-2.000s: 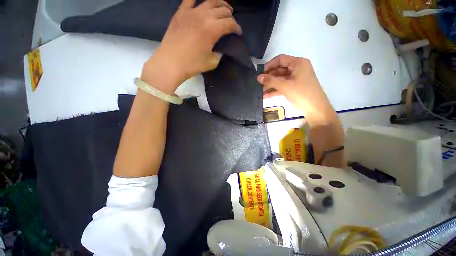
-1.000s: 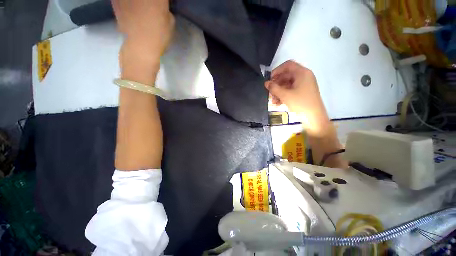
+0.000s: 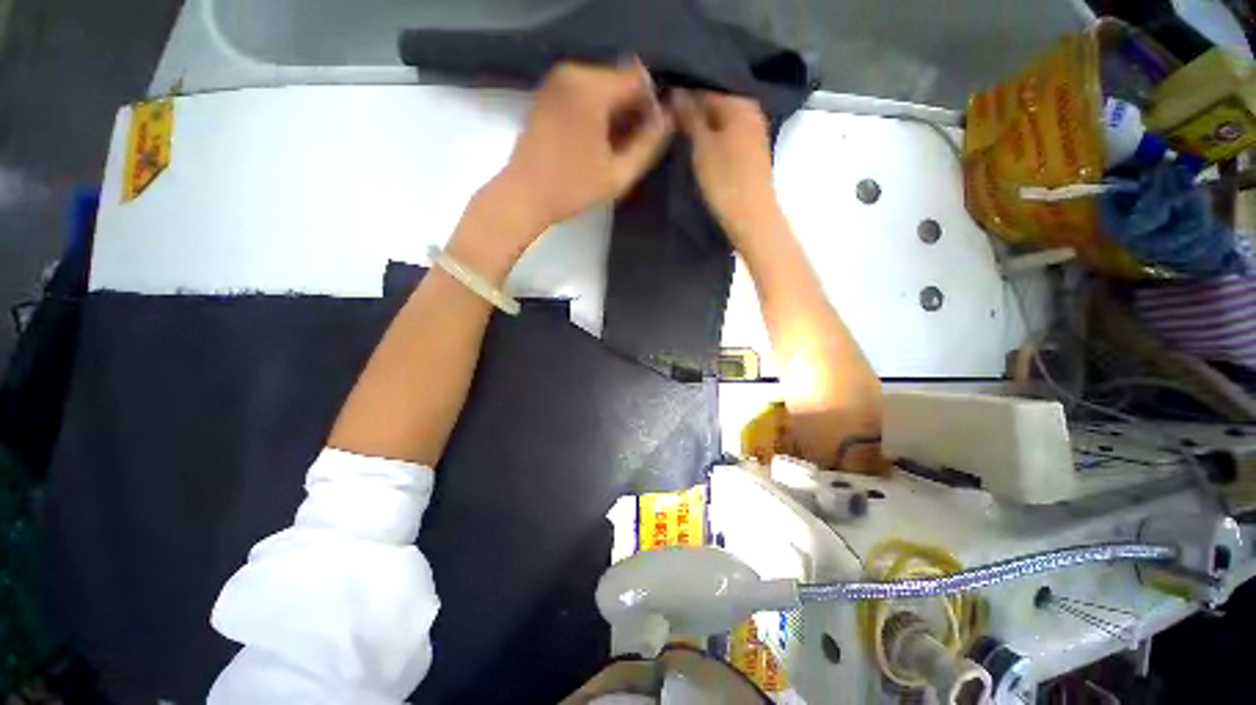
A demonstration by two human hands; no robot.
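Observation:
The large dark fabric panel (image 3: 262, 468) lies spread on the white table left of the needle area, and a dark section runs from the needle area up to the far edge. My left hand (image 3: 592, 131) and my right hand (image 3: 723, 152) meet at the far part of this fabric, fingertips close together, pinching its edge. The exact grip is blurred. The sewing machine (image 3: 813, 537) stands at the lower right; its needle and presser foot cannot be made out clearly.
A pale trough (image 3: 331, 39) runs behind the table. The lamp head (image 3: 675, 590) and its ribbed arm cross the machine. A yellow-orange bag (image 3: 1033, 138) with blue cloth and a yellow box stands at the right. Yellow tape (image 3: 671, 519) sticks to the machine bed.
Both hands have moved away from the needle area to the far table edge and come together on the fabric. The view has shifted, showing more of the trough, bag and machine.

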